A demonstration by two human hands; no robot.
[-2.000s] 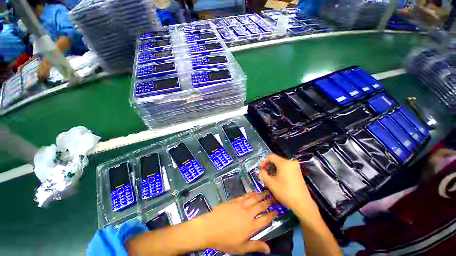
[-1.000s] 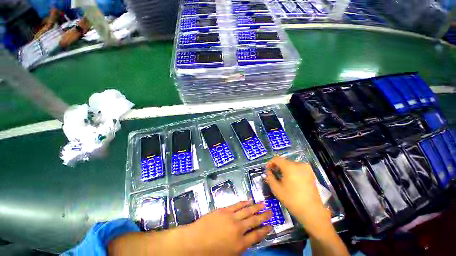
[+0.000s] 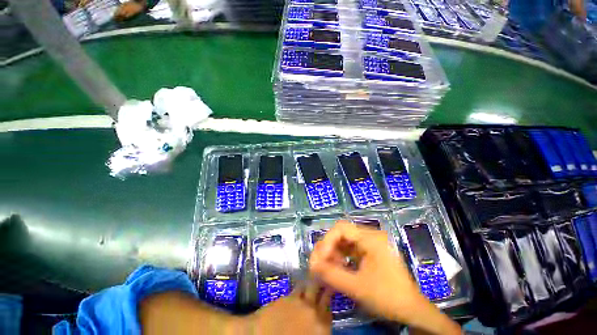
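Note:
Blue keypad phones with black screens lie face up in two rows in a clear tray (image 3: 213,216). The upper row shows several phones, one at its left end (image 3: 231,183). The lower row shows a phone at the right end (image 3: 427,262) with a white slip beside it, and two at the left with glare on their screens. My right hand (image 3: 366,271) is over the lower row's middle, fingers curled, with a small dark, shiny spot between them. My left hand (image 3: 294,314) is blurred, low beside it at a partly covered phone (image 3: 342,302). Whether either hand grips anything is unclear.
A tall stack of filled clear trays (image 3: 353,105) stands beyond the work tray. A black tray (image 3: 481,216) with blue covers (image 3: 556,154) lies at the right. Crumpled clear plastic (image 3: 154,134) is at upper left. A person's hand (image 3: 129,9) shows at the top left.
The view has shifted, so the trays sit further right or higher. Both hands have moved leftward along the lower row; the phone at its right end is now uncovered.

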